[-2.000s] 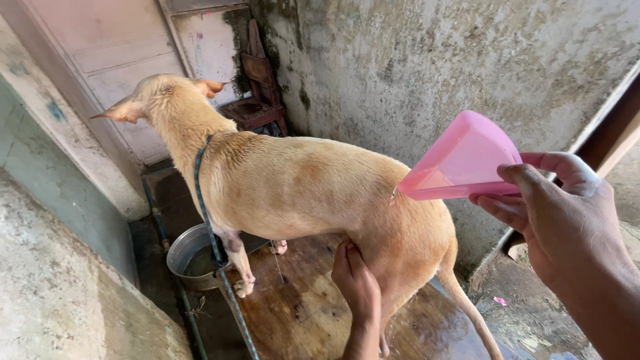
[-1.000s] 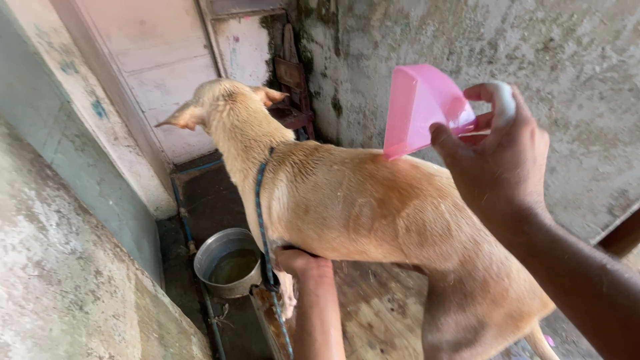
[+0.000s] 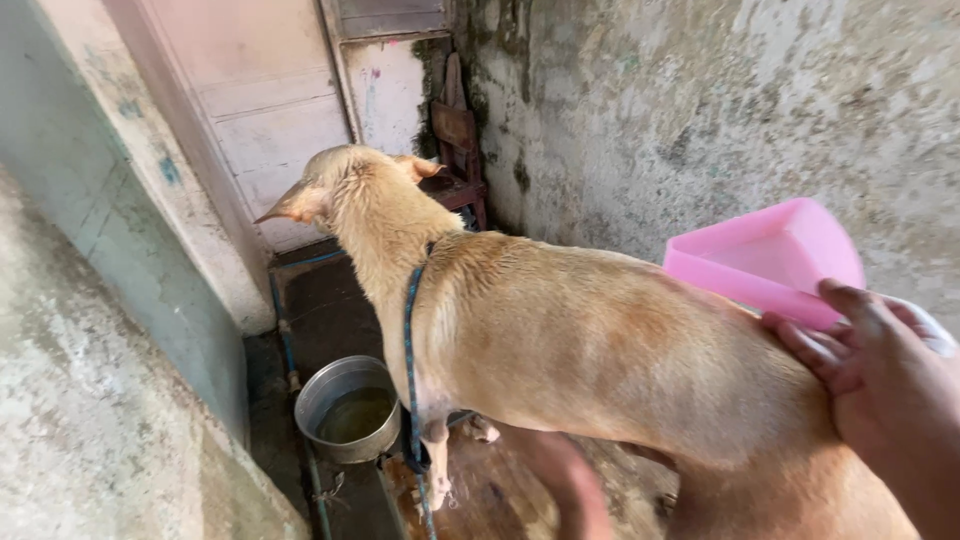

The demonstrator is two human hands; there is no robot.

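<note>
A wet tan dog [image 3: 570, 337] stands facing away on a wet wooden board [image 3: 495, 487], with a blue-green rope [image 3: 410, 337] around its chest behind the neck. My right hand [image 3: 862, 352] grips a translucent pink plastic scoop [image 3: 765, 255] beside the dog's back, its open side showing. What is in the scoop, if anything, cannot be told. My left hand [image 3: 540, 457] is blurred under the dog's belly, its fingers partly hidden by the body; whether it holds anything does not show. A metal pot [image 3: 352, 412] with cloudy water stands left of the dog's front legs.
A stained concrete wall [image 3: 675, 127] runs along the right. Low walls [image 3: 97, 390] border the left, beside a pipe [image 3: 289, 345] on the dark floor. Behind the dog are a pale door [image 3: 262, 112] and an old wooden chair [image 3: 457, 142] in the corner.
The pink scoop has moved from above the dog's back, where it was tipped, to the right and lower. My left hand has gone from the dog's chest to under its belly.
</note>
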